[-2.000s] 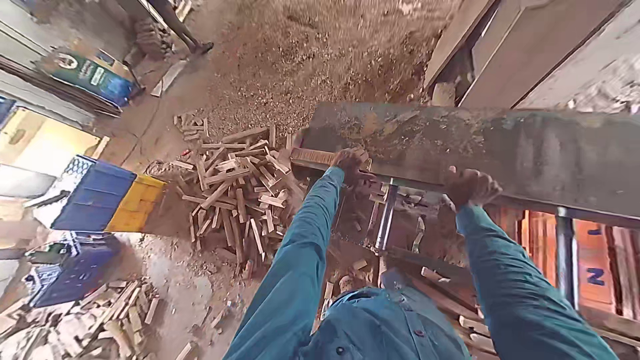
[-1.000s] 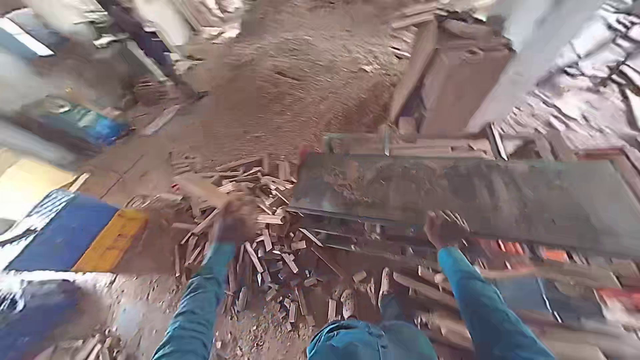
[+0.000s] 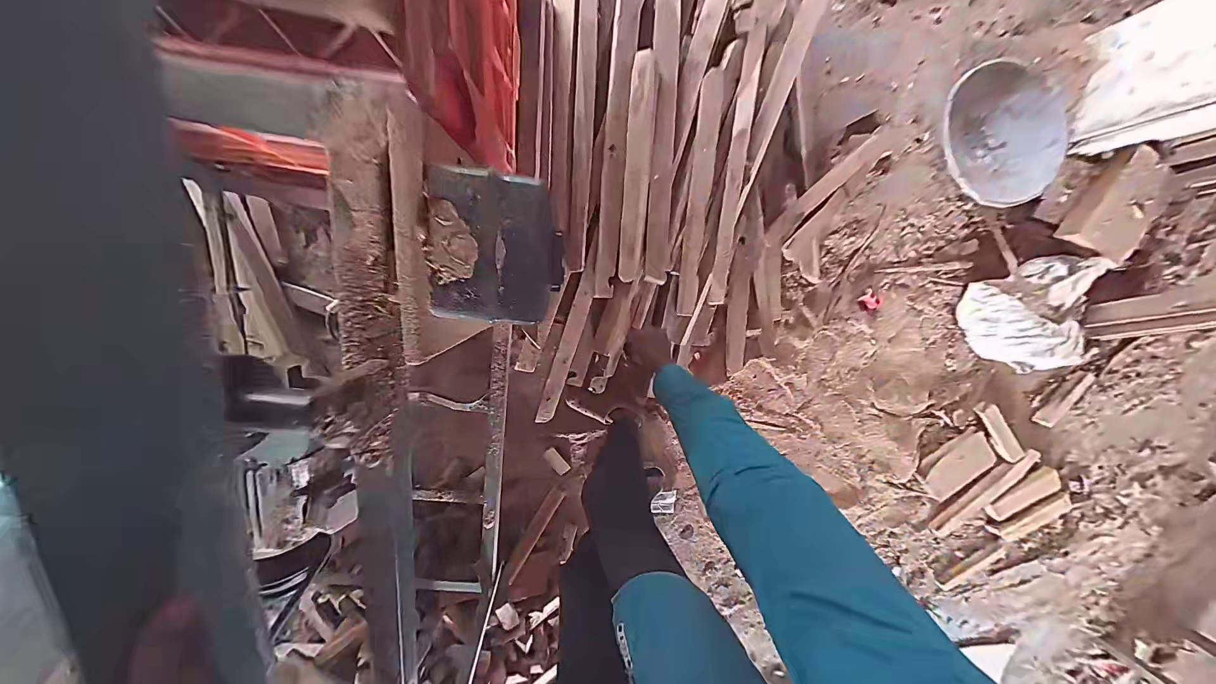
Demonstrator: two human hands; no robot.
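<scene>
My right hand (image 3: 650, 350) reaches down to the lower ends of a stack of long wooden strips (image 3: 638, 171). Its fingers are at the strip ends, but whether they close on one is not clear. At the lower left, a blurred patch, probably my left hand (image 3: 171, 641), shows at the dark metal table top (image 3: 95, 332), which fills the left edge of the view. The state of its fingers cannot be made out.
A metal frame (image 3: 494, 446) with a small dark plate (image 3: 503, 245) stands left of the strips. A round metal basin (image 3: 1007, 133), a white crumpled sheet (image 3: 1021, 318) and short wood blocks (image 3: 1026, 494) lie on the littered ground at right. Wood scraps (image 3: 337, 636) lie below the frame.
The view has swung far to the right and down. My right hand has left the table top for the long strips. One second ago my left hand held a wooden piece over the scrap pile.
</scene>
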